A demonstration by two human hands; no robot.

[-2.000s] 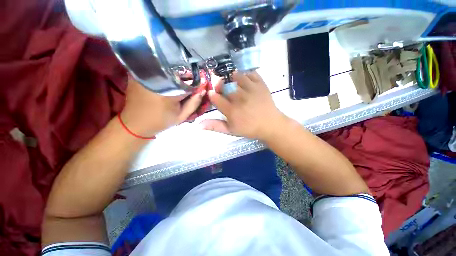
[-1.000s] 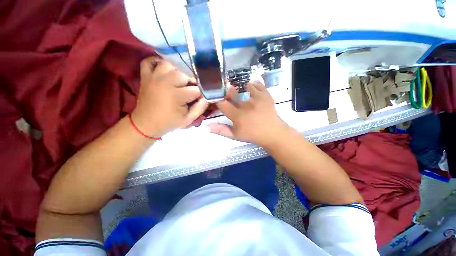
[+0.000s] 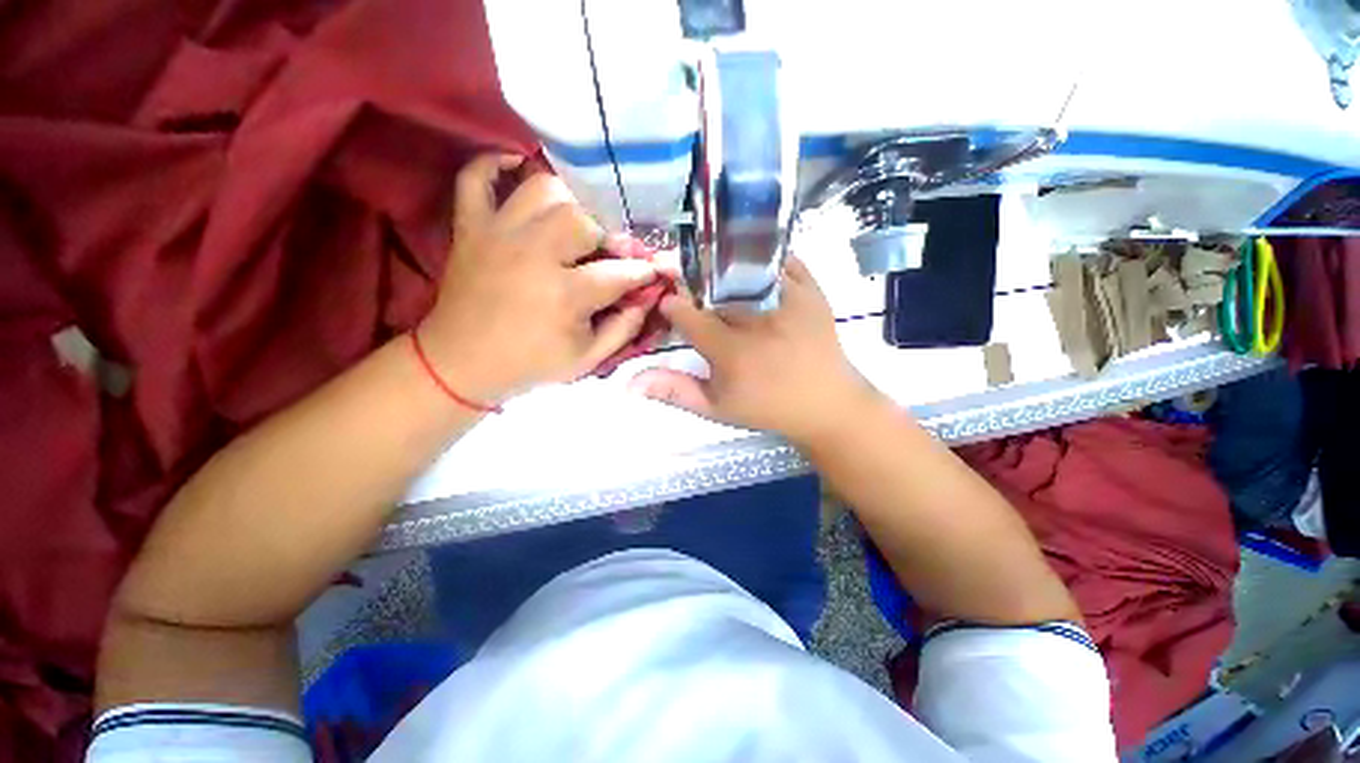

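A dark red garment piece [image 3: 328,194] spreads over the left side and runs under my left hand to the sewing machine [image 3: 925,67]. My left hand [image 3: 530,291], with a red string at the wrist, pinches a fold of the red cloth beside the needle area. My right hand [image 3: 768,350] lies flat on the table just right of it, its fingertips at the cloth edge and partly behind the metal part of the machine head. Whether it grips the cloth is hard to tell. The needle and presser foot are mostly hidden.
A black smartphone [image 3: 944,276] lies right of the machine head. Tan fabric strips [image 3: 1126,306] are heaped beyond it, with one small tan piece [image 3: 998,362] apart. Green and yellow scissors handles [image 3: 1253,295] are at the far right. More red garments [image 3: 1111,522] lie below the table edge [image 3: 597,499].
The view has shifted, so the machine head appears further right and the phone is partly covered by it. My hands stay near the needle area, with my left fingers more visible.
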